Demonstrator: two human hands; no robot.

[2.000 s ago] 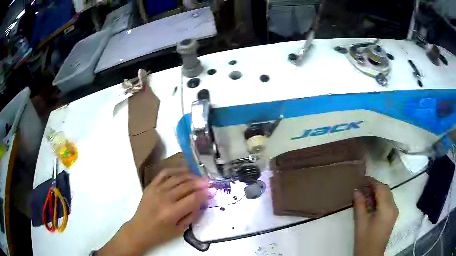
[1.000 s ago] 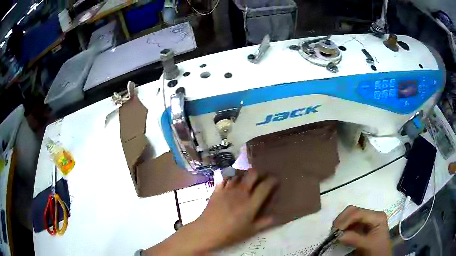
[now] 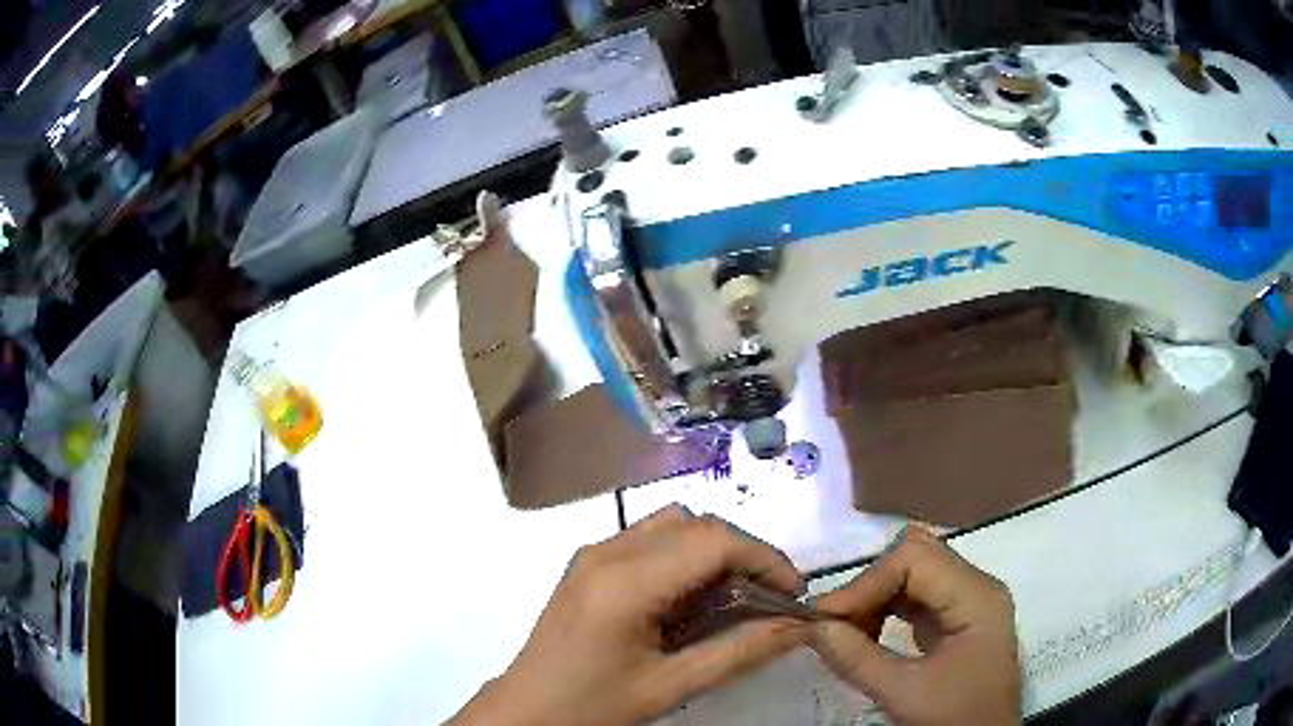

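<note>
My left hand (image 3: 645,610) and my right hand (image 3: 922,617) meet in front of the sewing machine (image 3: 908,248). Both pinch a narrow folded brown strip of cloth (image 3: 766,599) between their fingertips; most of the piece is hidden by the fingers. A joined chain of brown pocket pieces (image 3: 581,451) runs from the lit needle area to the left and back. A stack of brown pocket pieces (image 3: 957,447) lies under the machine arm, right of the needle.
Scissors (image 3: 255,560) lie on a dark cloth (image 3: 206,553) at the left, beside a small yellow-orange bottle (image 3: 291,414). An off-white strip (image 3: 468,234) lies at the chain's far end. A black phone-like slab (image 3: 1266,475) is at the right edge.
My left hand has left the stack beside the needle and come forward to the piece. My right hand has moved in to meet it. The view has shifted, so the machine appears further right.
</note>
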